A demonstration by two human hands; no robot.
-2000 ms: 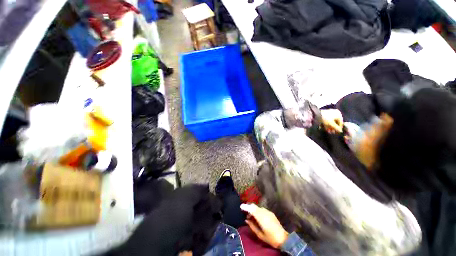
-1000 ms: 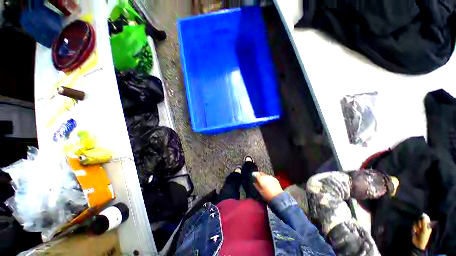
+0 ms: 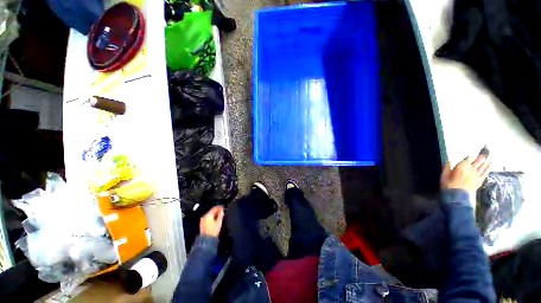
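Note:
My right hand (image 3: 467, 173) reaches over the edge of the right white table (image 3: 439, 112), fingers apart. A small dark piece (image 3: 484, 151) shows at its fingertips; whether it touches them is unclear. A clear plastic bag with grey-black contents (image 3: 500, 204) lies on the table just beside that hand. My left hand (image 3: 212, 221) is low on the left, near black plastic bags (image 3: 207, 174). Its fingers look partly curled, and I cannot tell whether it holds anything.
A large blue bin (image 3: 290, 112) stands on the floor ahead, with no contents visible. Black cloth (image 3: 498, 47) lies on the right table. The left table (image 3: 142, 136) holds a dark red round tray (image 3: 116, 36), a brown thread cone (image 3: 108, 105), yellow thread and crumpled clear plastic (image 3: 65, 231).
My right hand has moved right, from in front of my body to the right table. My left hand has come into view. The bin and left table have shifted right in view.

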